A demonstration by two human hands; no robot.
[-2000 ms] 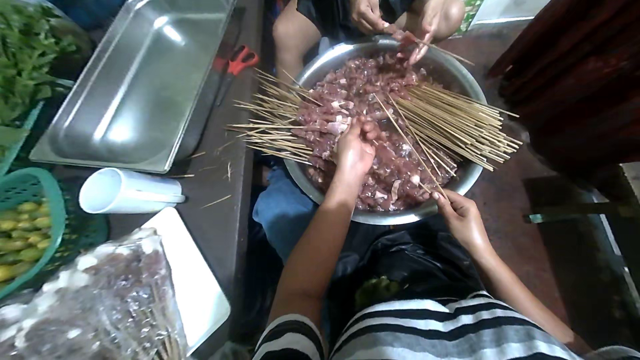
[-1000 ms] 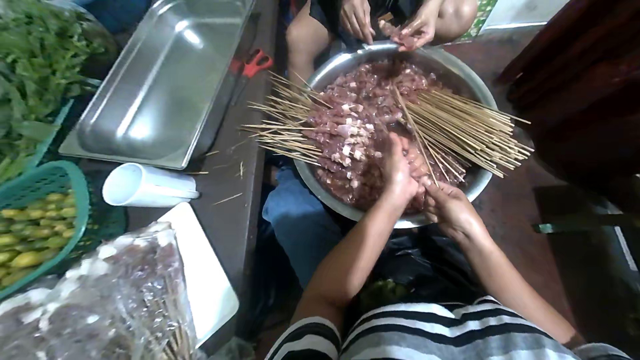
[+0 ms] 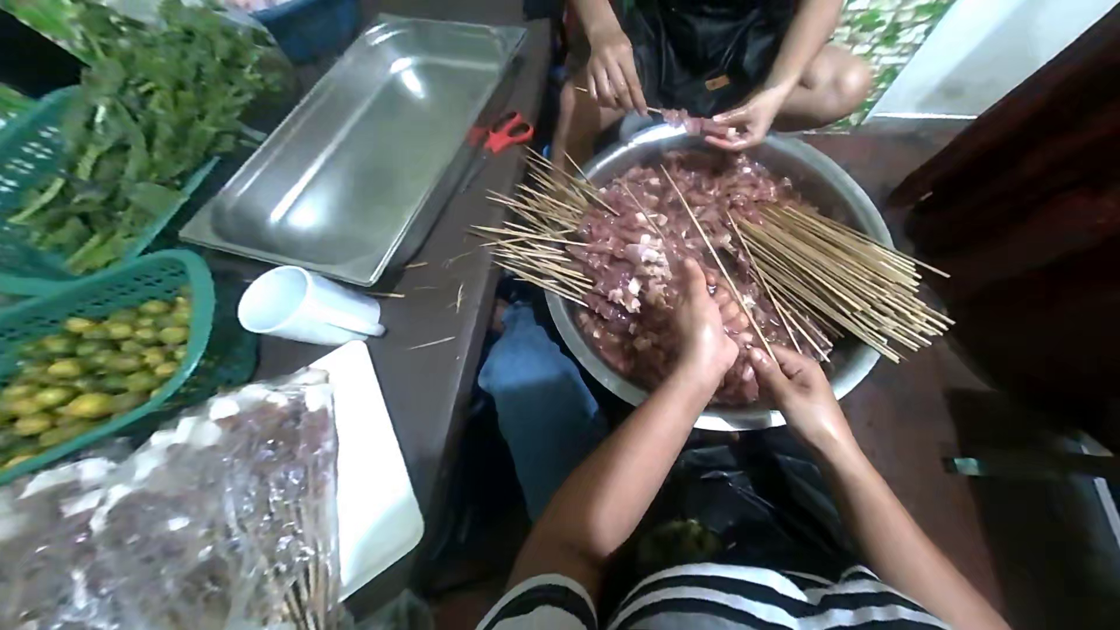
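A wide metal basin (image 3: 604, 372) holds raw meat pieces (image 3: 726, 179). Threaded meat skewers (image 3: 538, 232) lie at its left side, sticks pointing out over the rim. A bundle of bare bamboo skewers (image 3: 844, 276) rests across the right side. My right hand (image 3: 792, 385) pinches the end of one long bamboo skewer (image 3: 713, 249) at the near rim. My left hand (image 3: 704, 328) is in the meat just left of that skewer, fingers curled; what it grips is partly hidden. Across the basin, another person's hands (image 3: 744, 118) hold a skewer with meat on it.
On the dark table at left are a steel tray (image 3: 350, 149), red-handled scissors (image 3: 507, 133), a white plastic cup (image 3: 302, 306), a white board (image 3: 376, 490), bagged skewers (image 3: 192, 525), a green basket of small citrus fruits (image 3: 206, 324) and leafy greens (image 3: 149, 114).
Two seconds ago my hands were farther apart; they came together over the meat, and now a small gap separates them. The other person's hands have moved left along the far rim.
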